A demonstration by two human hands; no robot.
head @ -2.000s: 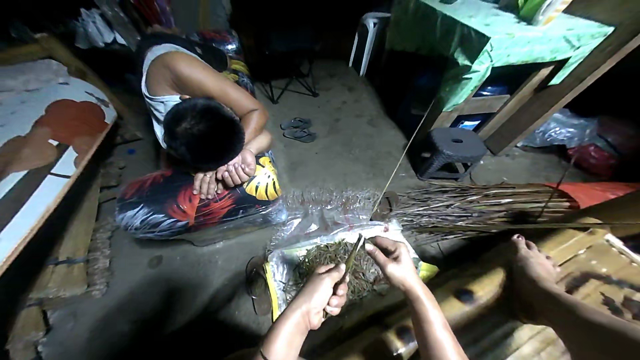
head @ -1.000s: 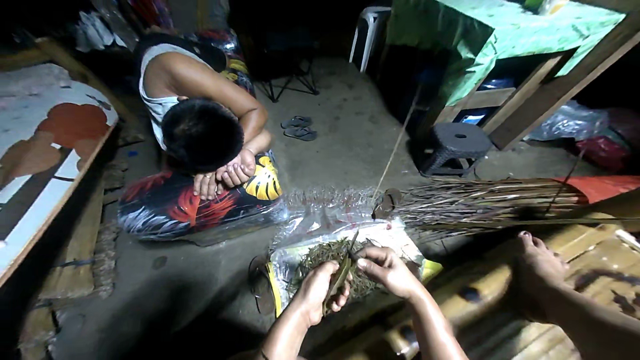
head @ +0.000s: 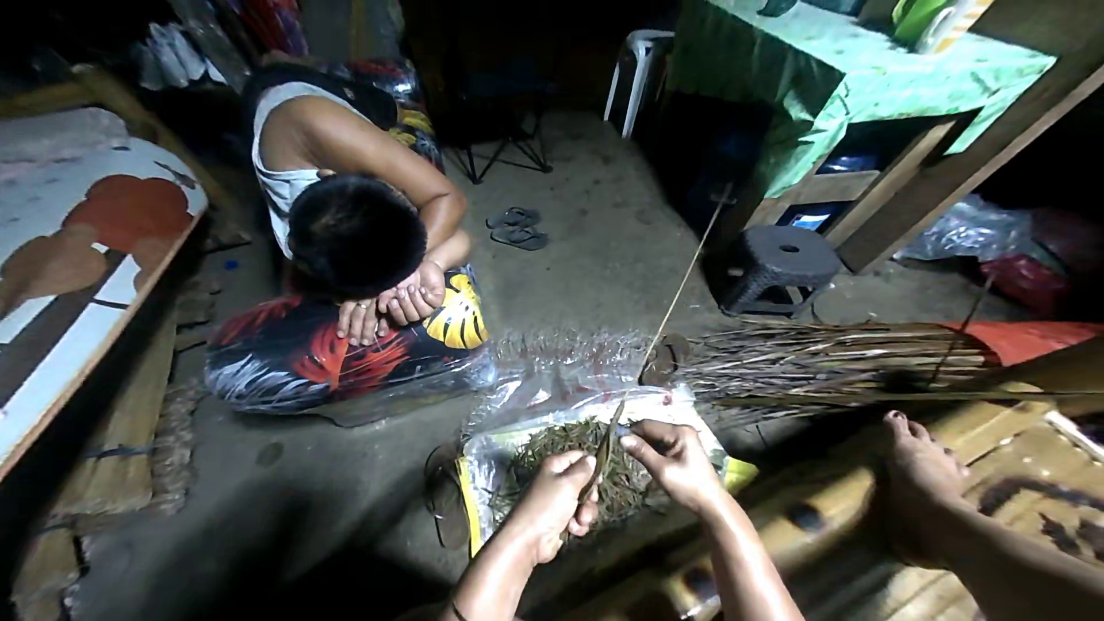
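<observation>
My left hand (head: 565,496) is closed around a thin brownish-green strip of plant material (head: 609,444), whose tip points up and away. Just to its right, the thumb and fingers of my right hand (head: 673,457) pinch at the strip's upper part; a small dark thing shows between them, too small to name. Below both hands lies a heap of short plant scraps (head: 561,440) on a plastic sheet (head: 483,509) with yellow edges. To the right of the sheet a bundle of long thin stalks (head: 802,358) lies on the floor.
A person (head: 354,224) rests bent over a plastic-wrapped patterned cushion (head: 345,354). A dark plastic stool (head: 785,263) stands beside a table with a green cloth (head: 914,73). Flip-flops (head: 517,228) lie on the floor. A bare foot (head: 923,474) rests on the bamboo bench (head: 828,517) at right.
My two hands have shifted slightly about the strip, which stands more upright now than two seconds ago. The person on the cushion has stayed in the same pose.
</observation>
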